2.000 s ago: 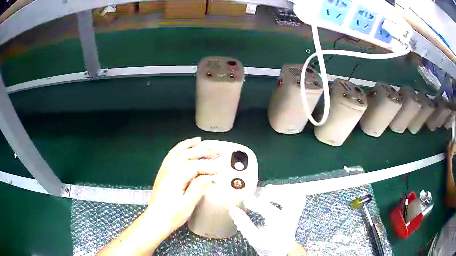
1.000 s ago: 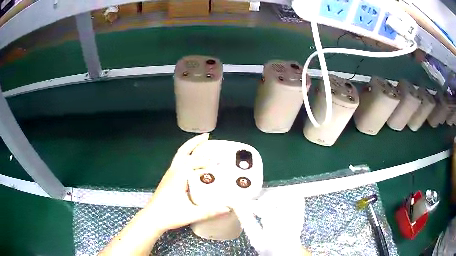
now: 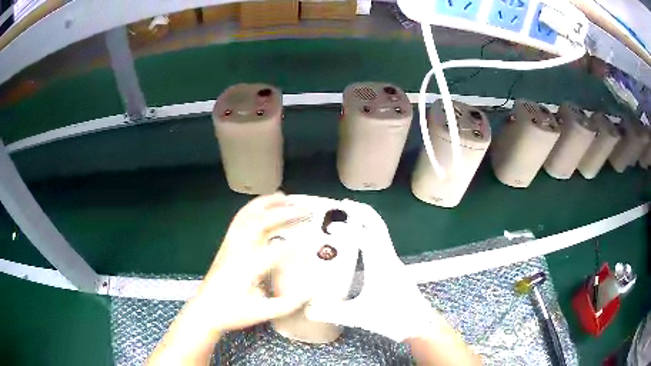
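A beige appliance housing [image 3: 307, 330] stands on the bubble wrap mat [image 3: 457, 286] in front of me. Its top end, with a dark opening and a coppery round spot, faces up towards me. My left hand [image 3: 250, 264], bare, holds its left side, fingers over the top and thumb low on the front. My right hand [image 3: 385, 286], in a white glove, holds its right side, with fingers on the top near the dark opening. The hands and top are overexposed, so finger details are unclear.
Several beige housings [image 3: 372, 146] stand in a row on the green belt [image 3: 157, 164] beyond the metal rail. A white power strip [image 3: 492, 16] with a looped cord [image 3: 426, 114] hangs above. A mallet [image 3: 546, 318] and a red parts bin [image 3: 597, 307] lie at right.
The row of housings has shifted left in view. My gloved right hand has moved up from the front to the right side and top of the held housing. My left hand stays on it.
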